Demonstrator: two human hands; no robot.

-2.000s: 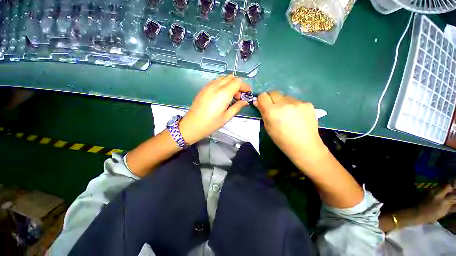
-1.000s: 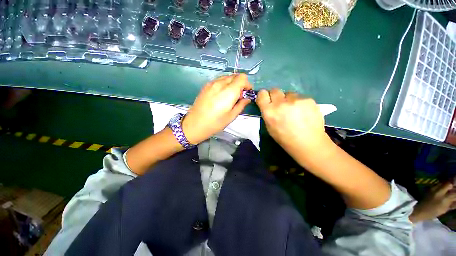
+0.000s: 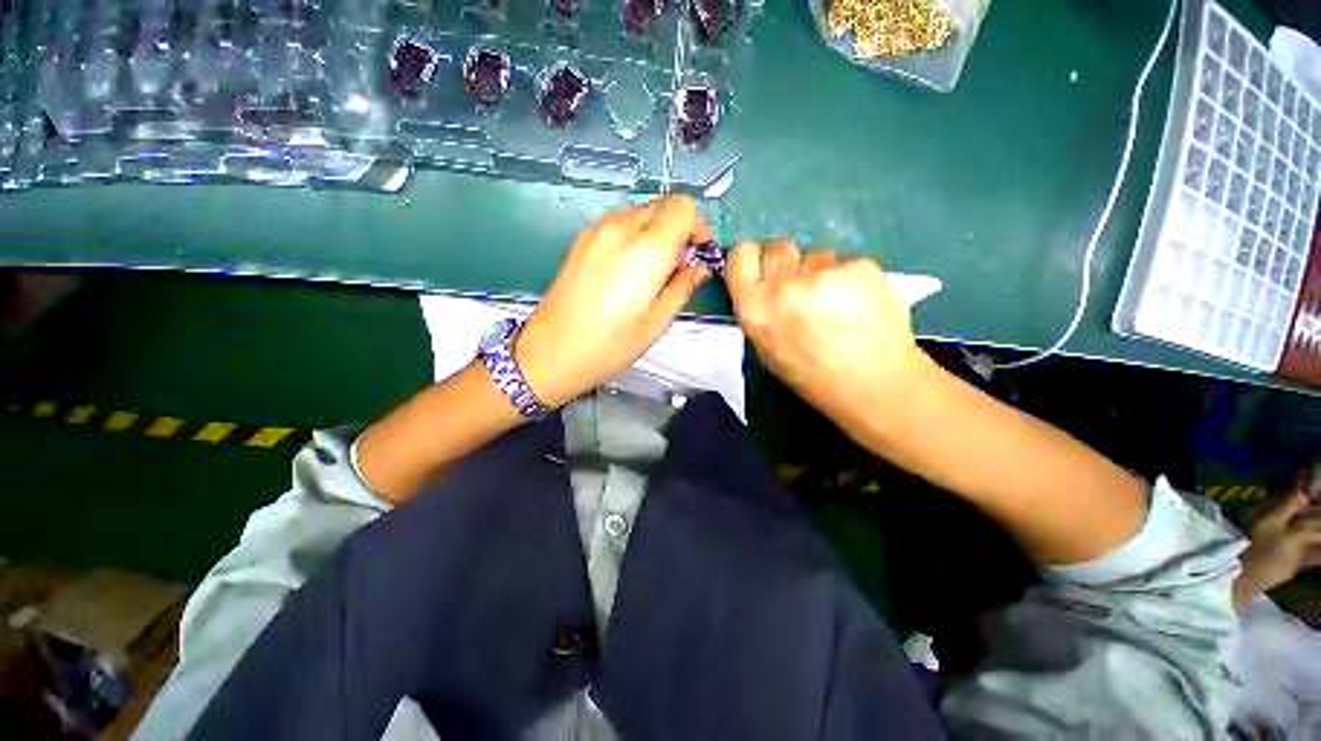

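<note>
My left hand (image 3: 620,297) pinches a small dark, shiny-edged unit (image 3: 706,256) above the bench's front edge. My right hand (image 3: 823,314) is a fist touching the unit's right side. A pale, pointed end of a tool (image 3: 913,287) sticks out to the right of the right fist; its working tip is hidden. A clear blister tray (image 3: 601,162) behind the hands holds several dark reddish units (image 3: 564,96). One pocket (image 3: 633,107) in its front row is without a unit.
More clear trays (image 3: 217,152) lie left. A clear bag of gold parts (image 3: 898,26) lies at the back. A white cable (image 3: 1116,217) runs beside a white compartment tray (image 3: 1224,203) at right. White sheet (image 3: 461,330) below the bench edge. Another person's hand (image 3: 1278,543) at far right.
The view has shifted, so the bench things sit slightly higher and further left. My right forearm has swung outward since two seconds ago. Both hands stay together at the unit.
</note>
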